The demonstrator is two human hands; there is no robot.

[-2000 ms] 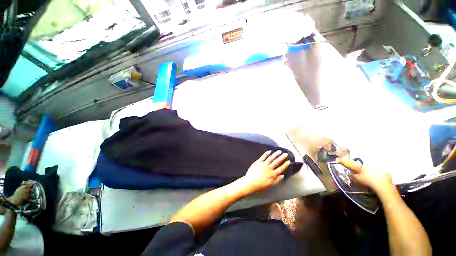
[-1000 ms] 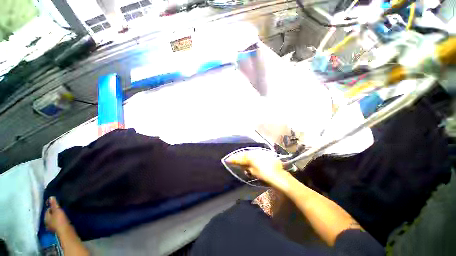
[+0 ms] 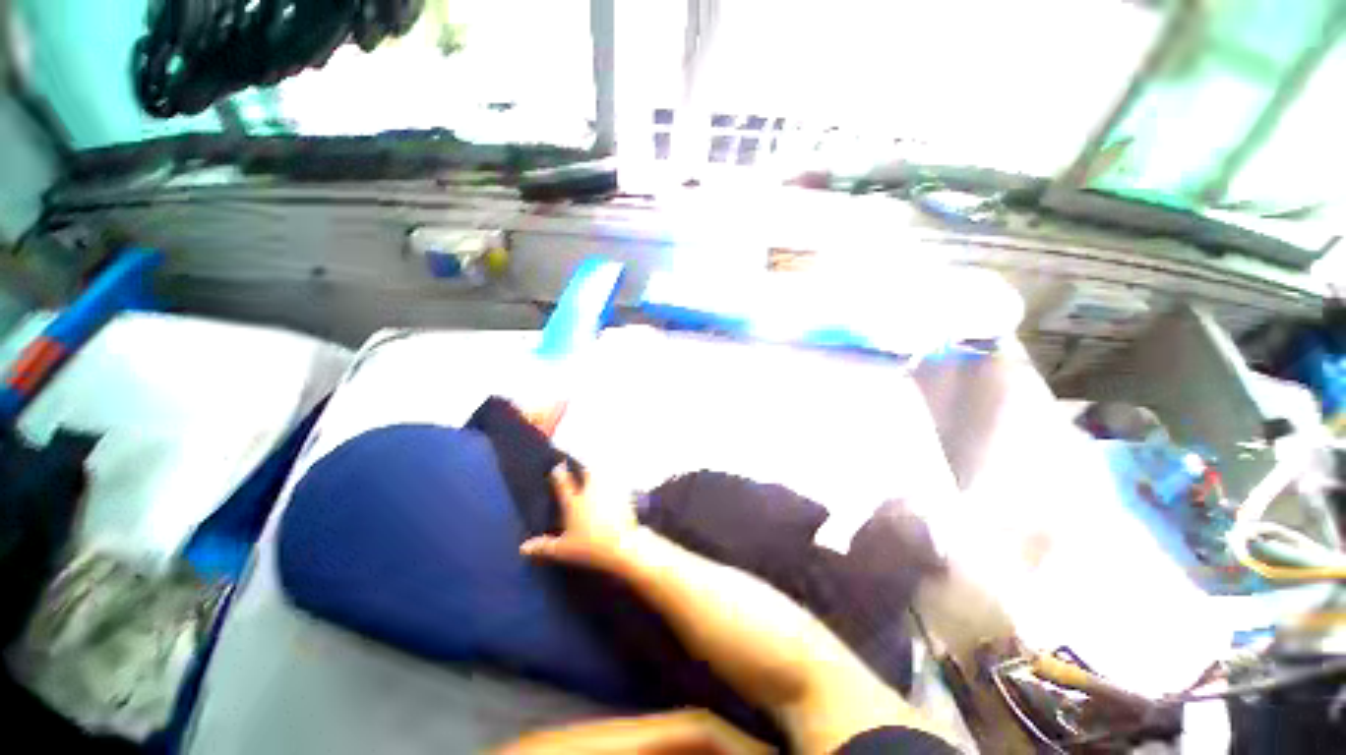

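The dark garment (image 3: 738, 528) lies bunched over the right part of the navy-blue padded form (image 3: 391, 524), whose rounded left end is bare. A dark strip of the garment stands up beside my right hand (image 3: 583, 524), which reaches across from the lower right. My right hand is on this cloth, thumb towards the form, and appears to grip it. A strip of my left hand or forearm (image 3: 635, 733) shows blurred at the bottom edge; its fingers cannot be made out. The steam iron (image 3: 1070, 693) lies at the lower right with no hand on it.
The white padded ironing table (image 3: 797, 391) lies under the form. A blue bar (image 3: 580, 305) stands behind it. Another padded table (image 3: 177, 384), with dark cloth and a crumpled pale cloth, is at left. A metal tray (image 3: 1166, 479) with small items and hoses is at right. Bright windows are behind.
The garment has shifted right and bunched up, baring the form's left end. My right hand has let go of the iron, which now lies at the right, and is on the garment. The view has turned left.
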